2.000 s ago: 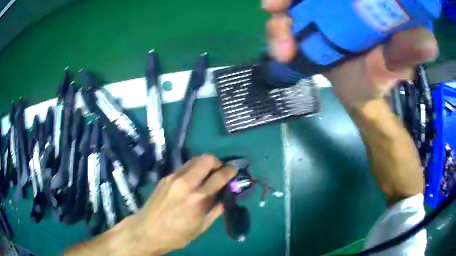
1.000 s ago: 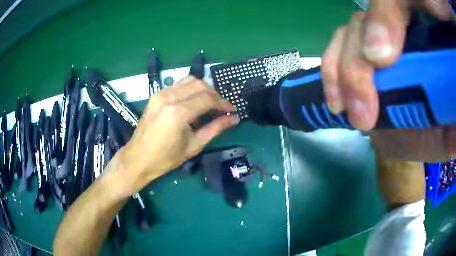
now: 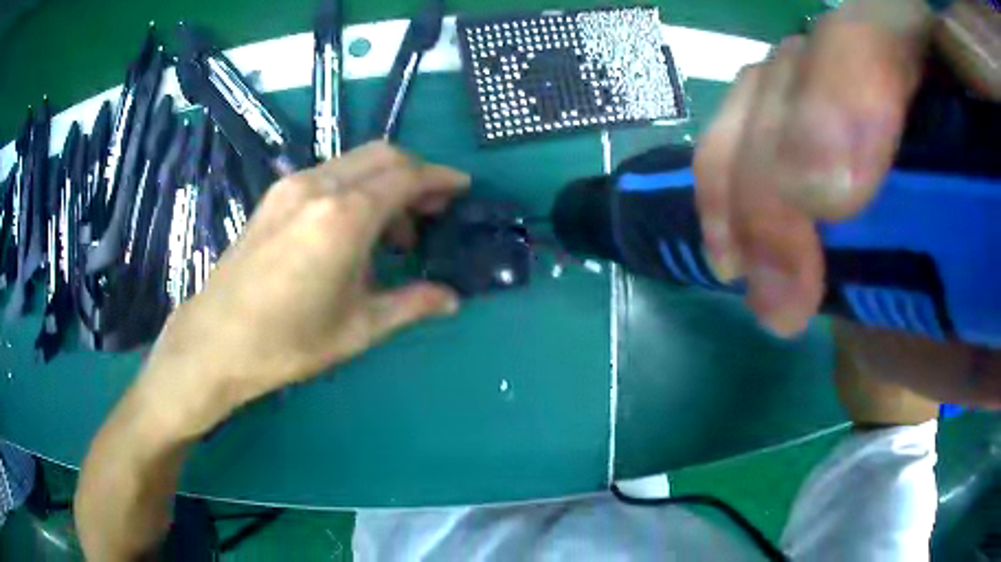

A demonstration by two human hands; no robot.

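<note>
A black housing end piece (image 3: 477, 258) lies on the green mat in front of me, dark and blurred, with a bright glint on its rounded end. My left hand (image 3: 313, 258) reaches around its left side, thumb at the lower edge and fingers at the upper edge; the finger contact is partly hidden. My right hand (image 3: 807, 165) grips the blue-and-black electric screwdriver (image 3: 922, 242), which lies sideways with its nose pointing left at the piece. The thin bit is at the piece's right edge; its exact contact is unclear. Small white connectors (image 3: 576, 267) lie beside it.
A screw tray (image 3: 571, 71), partly filled with silver screws, lies behind the work. Many black handle housings (image 3: 110, 220) lie in rows at left, two more (image 3: 327, 82) at back. A black cord (image 3: 703, 503) crosses the front edge. A tiny white speck (image 3: 505, 385) is on the mat.
The screwdriver nose has left the screw tray and is now at the black piece. My left hand has moved from the tray to around the piece. The whole view has shifted, with the bench higher.
</note>
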